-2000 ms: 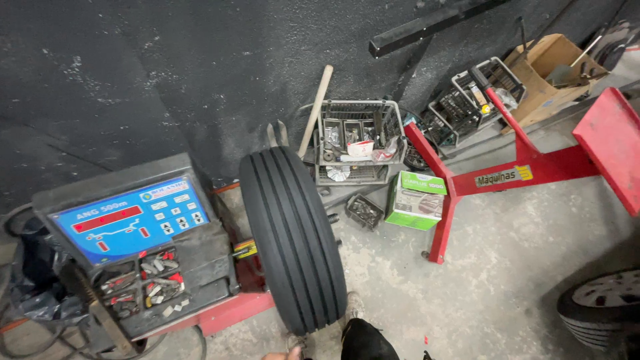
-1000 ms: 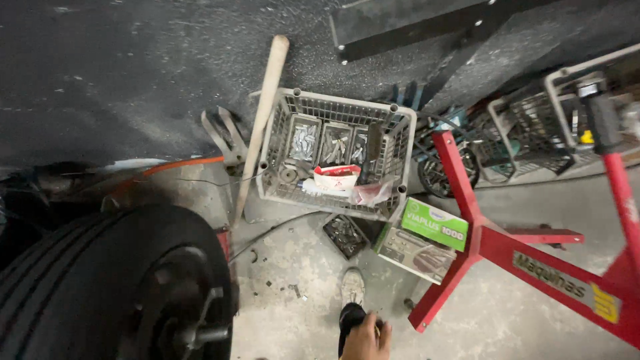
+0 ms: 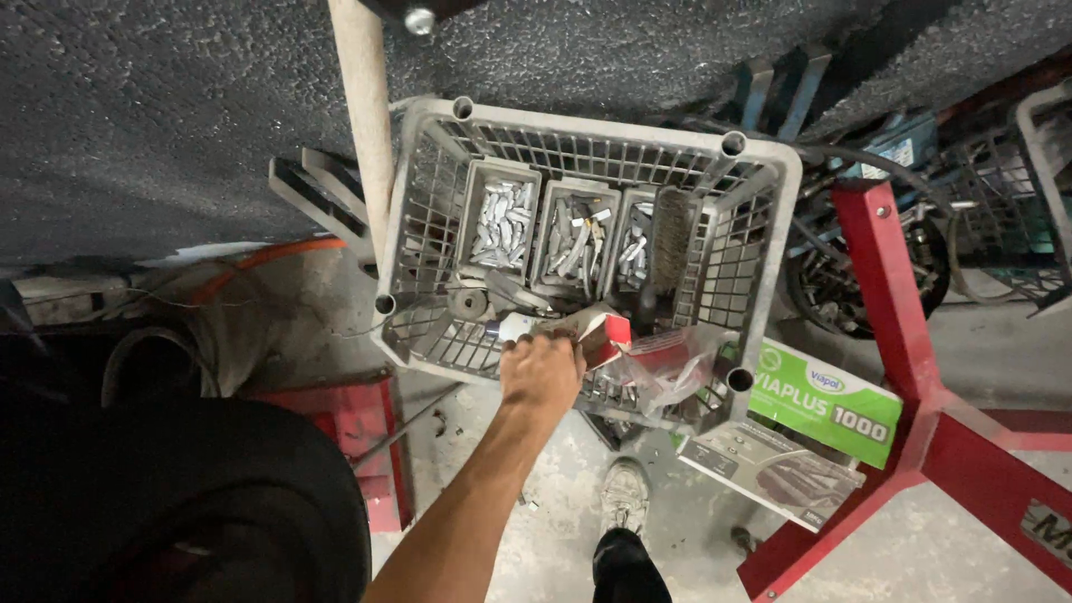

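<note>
My left hand (image 3: 540, 368) reaches into a grey plastic crate (image 3: 766, 251), its fingers closed over the left end of a red-and-white cardboard box (image 3: 601, 337). The box is tilted, and the fingertips are partly hidden. A small white bottle (image 3: 512, 325) lies by the knuckles. Behind are grey bins (image 3: 502, 219) of metal wheel weights, with a wire brush (image 3: 671, 239) over the right bin. A roll (image 3: 467, 303) lies to the left, and a clear plastic bag (image 3: 678, 373) to the right. My right hand is out of view.
A wooden handle (image 3: 366, 126) leans beside the crate's left side. Right of it stand a green-and-white carton (image 3: 825, 402) and a red metal stand (image 3: 900, 335). A dark tyre (image 3: 276, 494) fills the lower left. My shoe (image 3: 625, 494) is on the concrete floor.
My left hand has moved from in front of the crate into it and onto the red-and-white box, which lay flatter one second ago. The view has moved closer to the crate.
</note>
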